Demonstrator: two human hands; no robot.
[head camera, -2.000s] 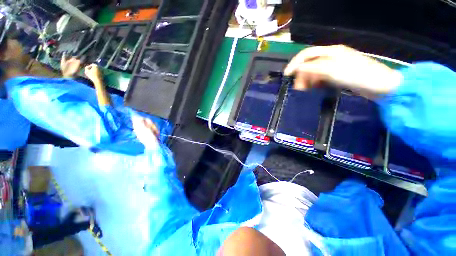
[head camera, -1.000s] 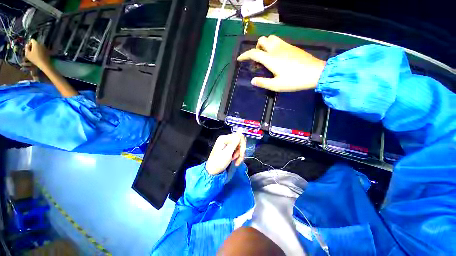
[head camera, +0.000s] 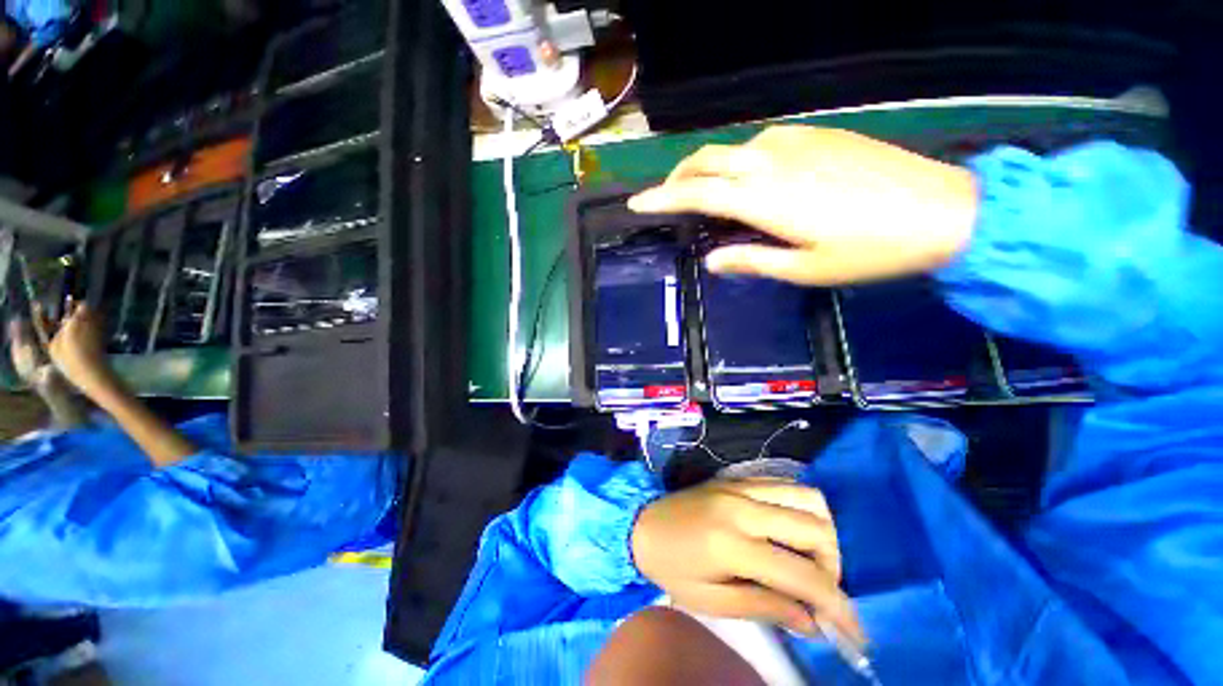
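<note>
A black tray (head camera: 581, 306) holds several dark phones side by side. The leftmost phone (head camera: 637, 322) shows a vertical white bar and a red strip at its bottom. A white plug (head camera: 644, 424) with a thin cord is at its bottom edge. The second phone (head camera: 761, 335) is beside it. My right hand (head camera: 818, 208) is over the tops of the phones, fingers apart, holding nothing; it hides part of the tray. My left hand (head camera: 738, 552) is low near my lap, its fingertips closed on the end of a thin white lead (head camera: 858, 659).
Black trays with phones (head camera: 315, 389) are stacked at the left. A white power strip (head camera: 516, 56) and thick white cord (head camera: 514, 268) lie behind and left of the tray on the green mat (head camera: 490, 228). A person's blue sleeve (head camera: 201, 516) and hands are at the far left.
My left hand has moved from the leftmost phone's bottom edge down to my lap and closed on a lead. A white plug now shows at that phone. A white bar has appeared on its screen.
</note>
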